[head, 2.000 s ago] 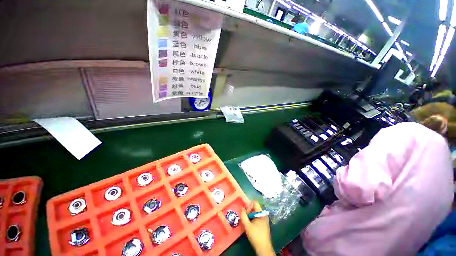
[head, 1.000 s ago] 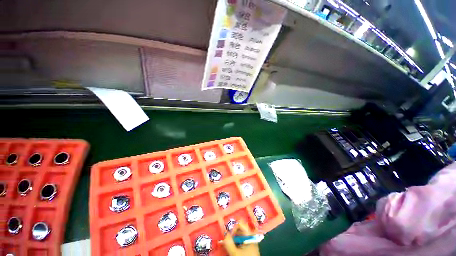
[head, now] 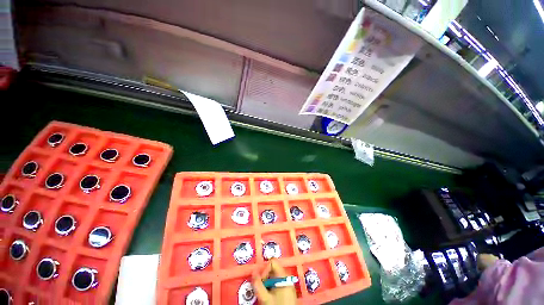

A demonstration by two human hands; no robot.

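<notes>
An orange-red tray (head: 216,231) lies in front of me, with a round silver watch head in each visible pocket. My right hand (head: 277,291) is over its lower middle, at a watch head (head: 271,249), and holds a thin blue-green tool (head: 280,281). Whether the fingers touch the watch head is not clear. A second orange-red tray (head: 158,173) at the left holds dark-faced watch heads (head: 120,193). My left hand is not in the picture.
A white slip (head: 213,121) lies at the back; another white sheet (head: 138,280) lies between the trays. A clear bag with white contents (head: 388,244) is right of the tray. Black trays (head: 456,262) and a neighbour's pink sleeve (head: 513,280) are at the right. A colour chart (head: 358,71) hangs behind.
The view has swung left, bringing more of the left tray in. My right hand has moved left over the tray from its right edge, still holding the tool.
</notes>
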